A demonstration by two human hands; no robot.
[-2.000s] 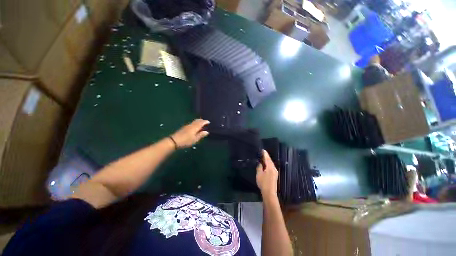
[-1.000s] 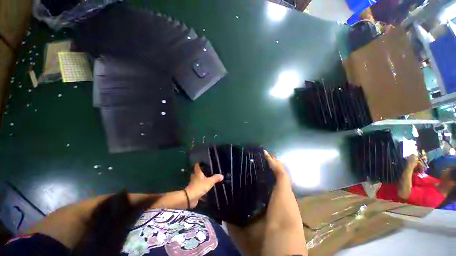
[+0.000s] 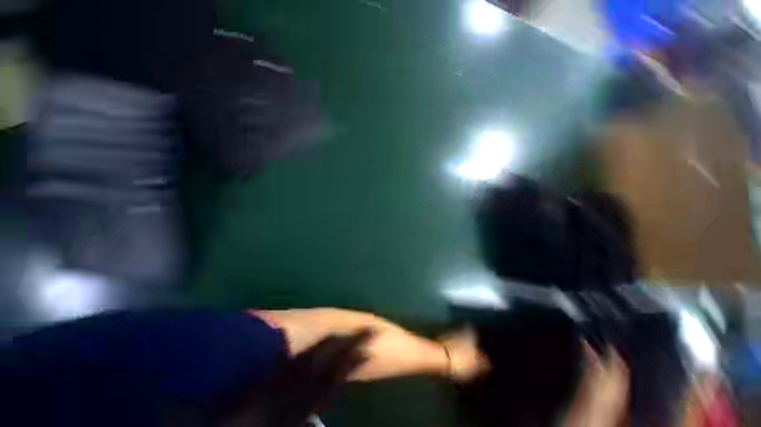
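Note:
The frame is strongly blurred. My left hand (image 3: pixel 469 357) is at the lower centre-right, against the left side of a dark stack of black panels (image 3: pixel 530 354). My right hand (image 3: pixel 602 388) is at the stack's right side, near the bottom edge. The stack is between my two hands; the fingers are smeared. Another dark stack of panels (image 3: pixel 534 233) lies just beyond it. Overlapping grey panels (image 3: pixel 104 179) lie at the left, beside a darker fanned group of panels (image 3: pixel 250 108).
The green table (image 3: pixel 359 200) carries bright glare spots. A brown carton (image 3: pixel 680 183) stands at the right beyond the stacks. A blurred blue object (image 3: pixel 634 29) is at the upper right. A red patch (image 3: pixel 709 404) shows at the lower right.
My hands have moved right across the table with the stack between them. The view has swung, so the fanned panels now sit further left. Earlier, the stack was near my body.

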